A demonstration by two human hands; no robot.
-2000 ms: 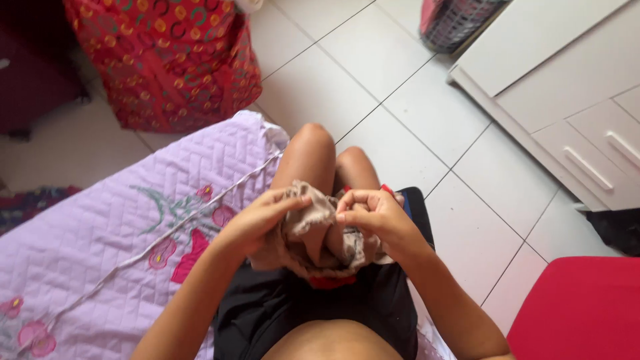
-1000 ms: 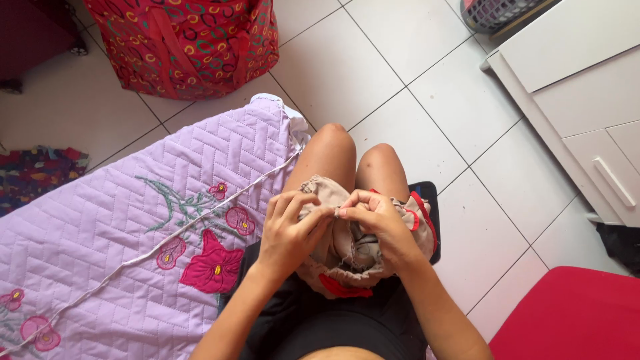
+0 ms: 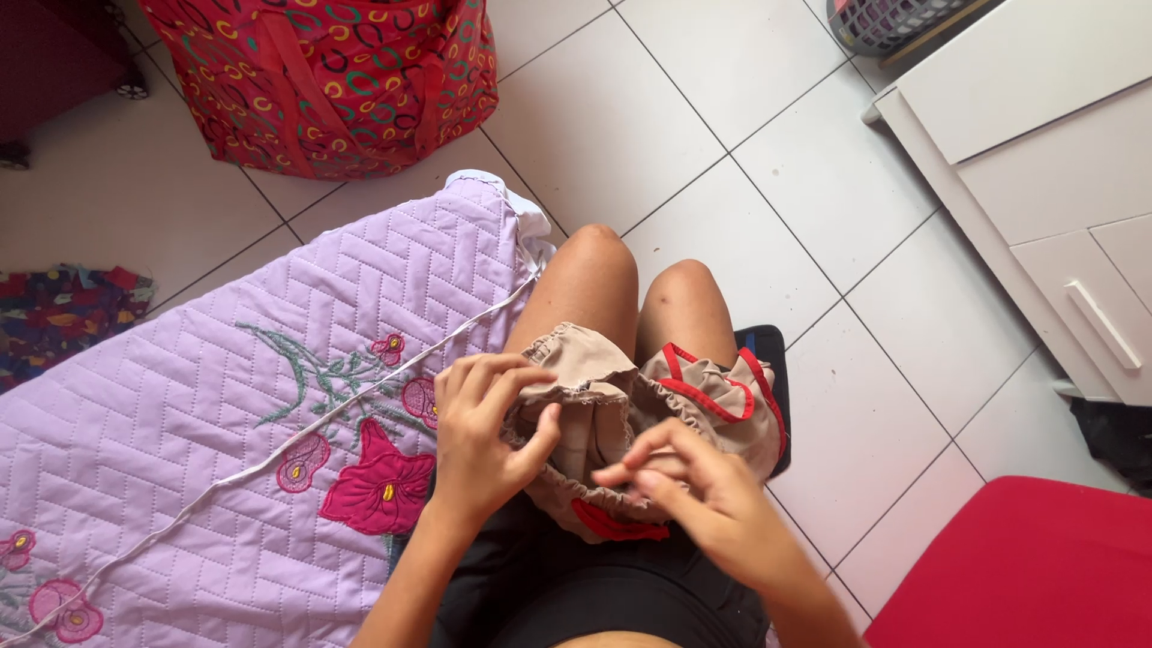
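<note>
A beige cloth garment (image 3: 594,432) with gathered edges and red trim (image 3: 621,522) lies across my lap, over black shorts (image 3: 594,585). My left hand (image 3: 495,414) is over its left side, thumb and fingers apart near a raw, stitched edge. Over the right part of the gathered opening is my right hand (image 3: 679,477), slightly blurred, its fingers bent; whether a thin thread or edge lies between its fingertips cannot be told. Another fold with red binding (image 3: 711,396) rests on my right thigh.
On the left, a lilac quilted cover (image 3: 225,387) with embroidered flowers carries a long white cord (image 3: 261,463). A red patterned bag (image 3: 333,81) stands on the tiled floor beyond. White drawers (image 3: 1035,162) and a red seat (image 3: 1026,576) are to the right.
A second ago both hands met at the garment's edge with fingertips close together; now they are apart, the right hand lower and farther right. More of the garment's inside shows.
</note>
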